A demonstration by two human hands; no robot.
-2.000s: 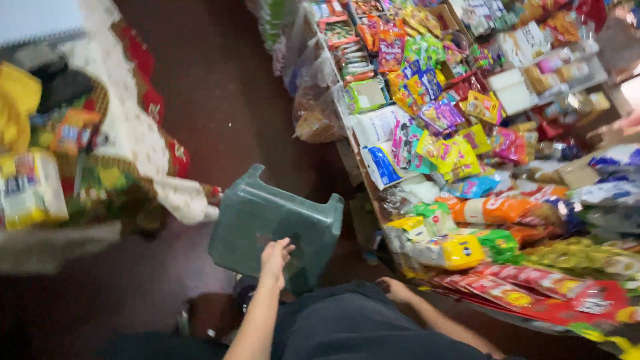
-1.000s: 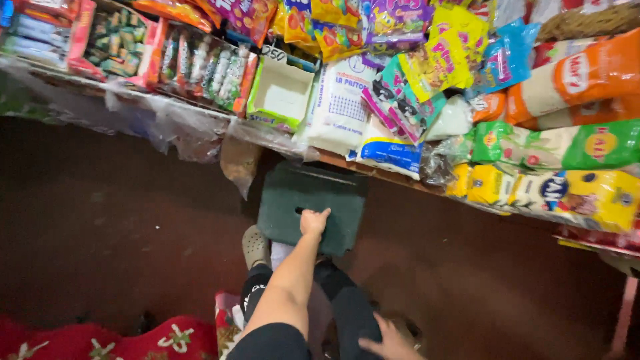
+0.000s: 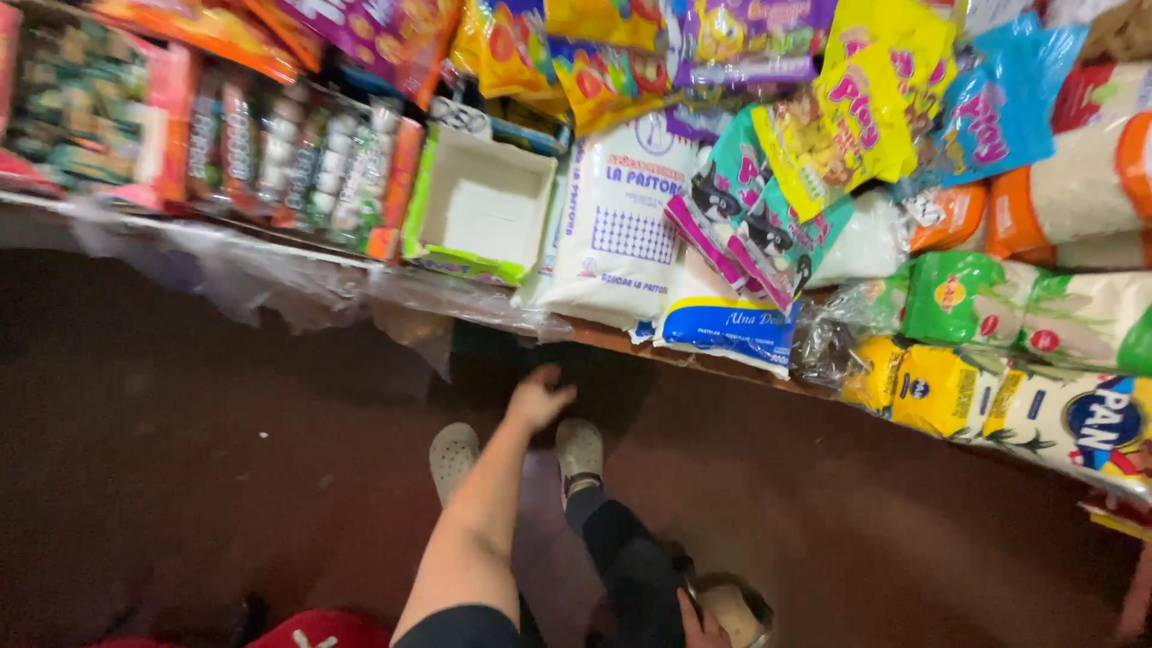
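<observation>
My left hand [image 3: 540, 399] reaches forward over the floor with its fingers apart and holds nothing. Just beyond it, the dark green plastic stool [image 3: 513, 357] is in deep shadow under the edge of the goods table, mostly hidden. At the bottom of the view, part of my right hand [image 3: 704, 627] shows beside my dark-clothed leg; whether it holds anything is unclear. Above the stool, on the table, lie a white bag of sugar [image 3: 621, 225], an open green-edged carton [image 3: 486, 202] and a blue and white bag [image 3: 729, 324].
Packaged sweets [image 3: 864, 108] and yellow flour bags [image 3: 945, 387] crowd the table. Clear plastic sheeting [image 3: 243, 270] hangs from its edge. My clog-style shoes [image 3: 454, 459] stand on the dark red floor [image 3: 270, 504]. A red cloth [image 3: 333, 630] shows at the bottom left.
The stool, gripped at its top by my left hand one second ago, is now farther under the table and out of that hand. Two seconds ago it stood between two tables.
</observation>
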